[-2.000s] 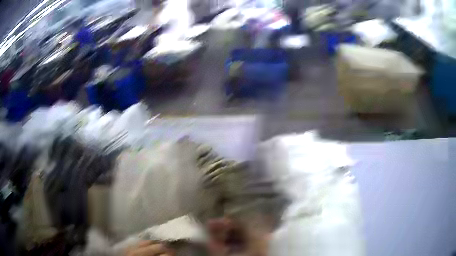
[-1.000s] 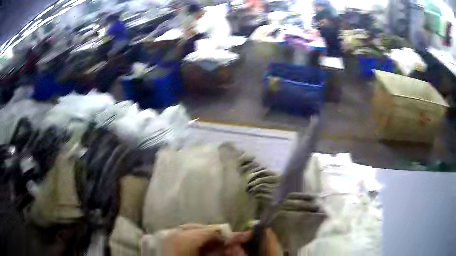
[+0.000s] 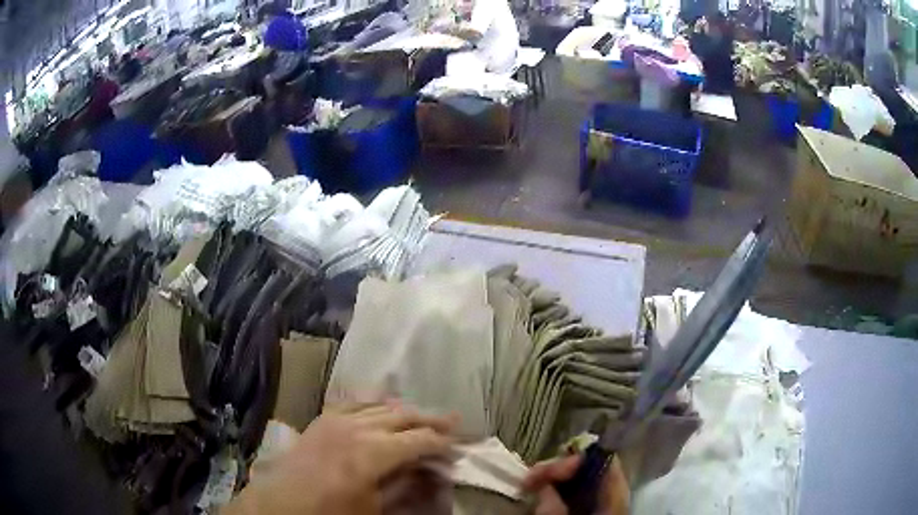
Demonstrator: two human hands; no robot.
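Note:
My left hand (image 3: 352,458) is at the bottom centre, its fingers over the lower edge of a flat beige cloth piece (image 3: 413,332); whether it grips cloth is hidden. My right hand (image 3: 604,491), cut off by the bottom edge, is closed on the dark handle of large scissors (image 3: 695,322). The blades point up and right, above folded olive-brown pieces (image 3: 564,362), which fan out to the right of the beige face. A small pale beige piece (image 3: 490,467) lies between my two hands.
Dark folded pieces (image 3: 237,312) and a tan bundle (image 3: 156,362) with paper tags are at left. White bundles (image 3: 372,226) lie behind; white pieces (image 3: 735,422) lie right. Beyond the pale table (image 3: 584,264) are blue crates (image 3: 644,161) and a cream bin (image 3: 856,201).
The view has steadied and the work appears farther right than before. The scissor blades now lean farther right and look wider. My left hand shows more fully, over the beige cloth.

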